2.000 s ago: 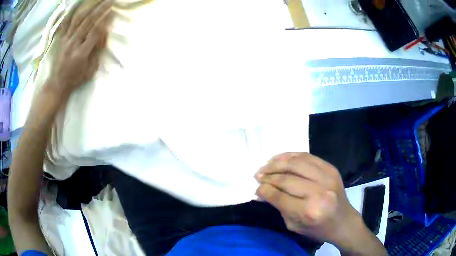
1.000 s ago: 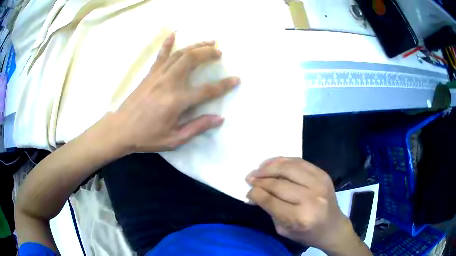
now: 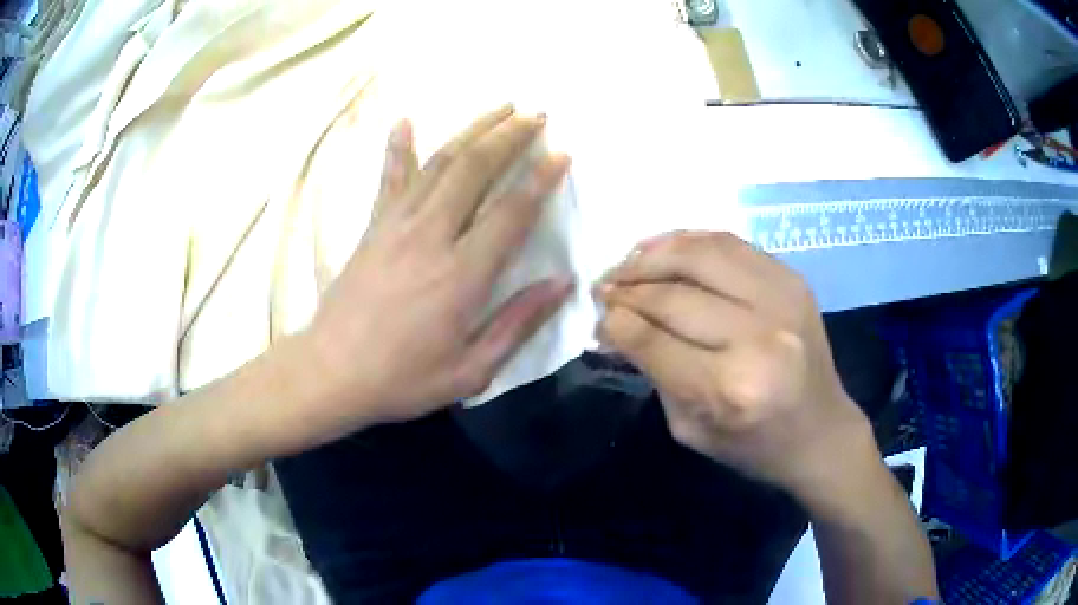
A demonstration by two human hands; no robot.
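A cream fabric panel [image 3: 236, 225] covers the table, loosely folded at left and overexposed to white at centre. My left hand [image 3: 443, 278] lies on it, palm down with fingers spread, holding nothing I can see. My right hand [image 3: 721, 343] pinches the panel's near right edge between thumb and fingers, just right of my left hand. The pinched edge itself is mostly hidden by the fingers. A short corner of the cloth hangs over my dark-clothed lap between the hands.
A table ruler [image 3: 875, 225] runs along the grey front edge at right. Behind it are a tan tape patch [image 3: 732, 65], small metal fittings and a black case [image 3: 946, 83] with an orange mark. A blue plastic crate [image 3: 952, 414] stands lower right. Cream cut pieces [image 3: 266, 550] hang lower left.
My left hand has moved from the far-left cloth to the centre. My right hand has moved up and away from my lap with the edge, and less cloth hangs over the lap.
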